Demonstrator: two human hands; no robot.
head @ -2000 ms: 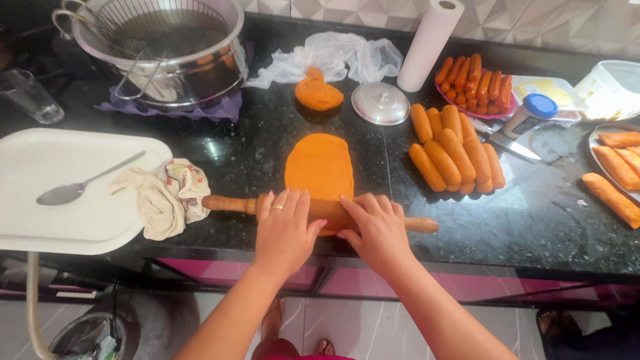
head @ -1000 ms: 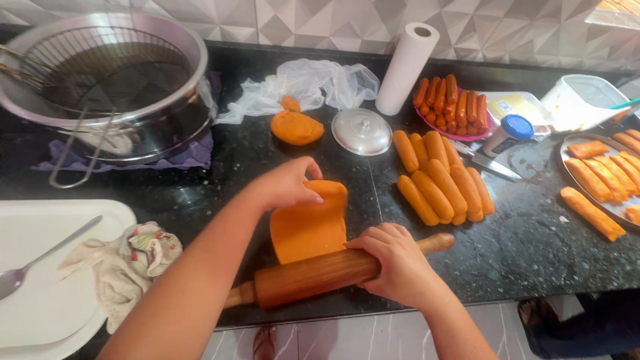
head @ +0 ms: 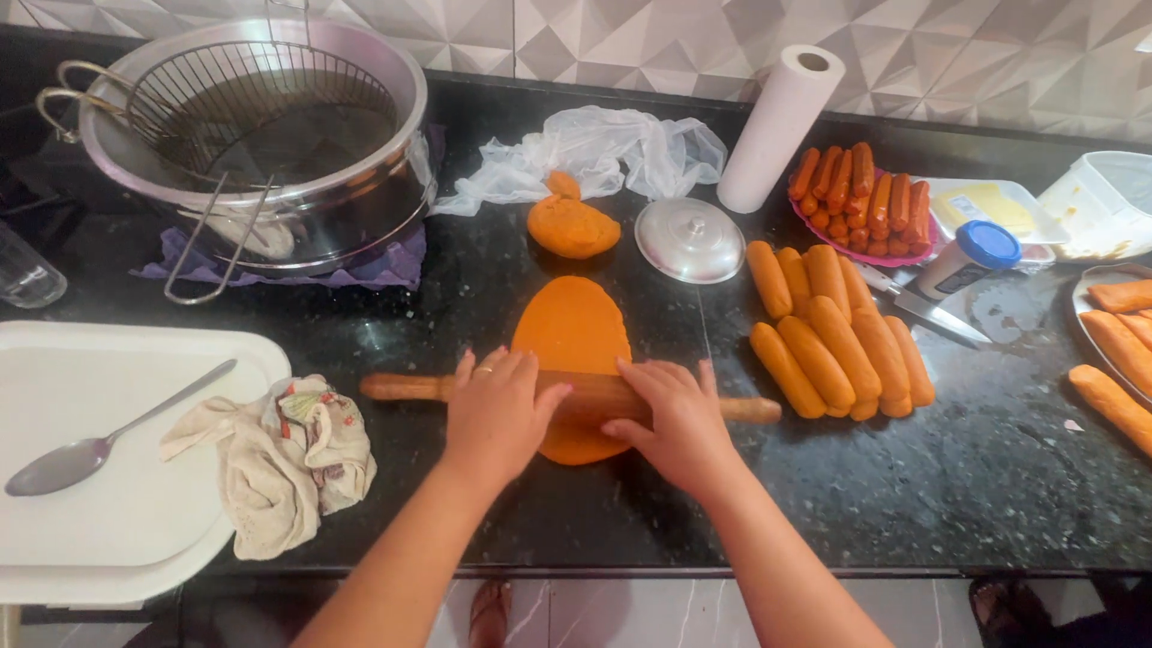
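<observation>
A flat oval sheet of orange dough (head: 572,319) lies on the black stone countertop. Across its lower half rests a wooden rolling pin (head: 594,396). My left hand (head: 495,414) presses on the pin's left part, a ring on one finger. On its right part lies my right hand (head: 675,418), fingers spread over the wood. Both palms bear down from above, and the pin's handles stick out past them. Beyond the sheet sits a lump of orange dough (head: 573,227). To the right, several orange dough rolls (head: 841,346) are piled together.
A large metal pot (head: 261,202) with a wire basket stands back left. White trays (head: 135,351), a spoon (head: 72,463) and a cloth (head: 297,468) lie left. Behind are a metal lid (head: 690,238), paper roll (head: 778,130), sausages (head: 864,202) and a knife (head: 936,310).
My left hand held the dough sheet's raised far edge one second ago; it is now on the rolling pin. The sheet lies flat again, and the pin has moved up over it.
</observation>
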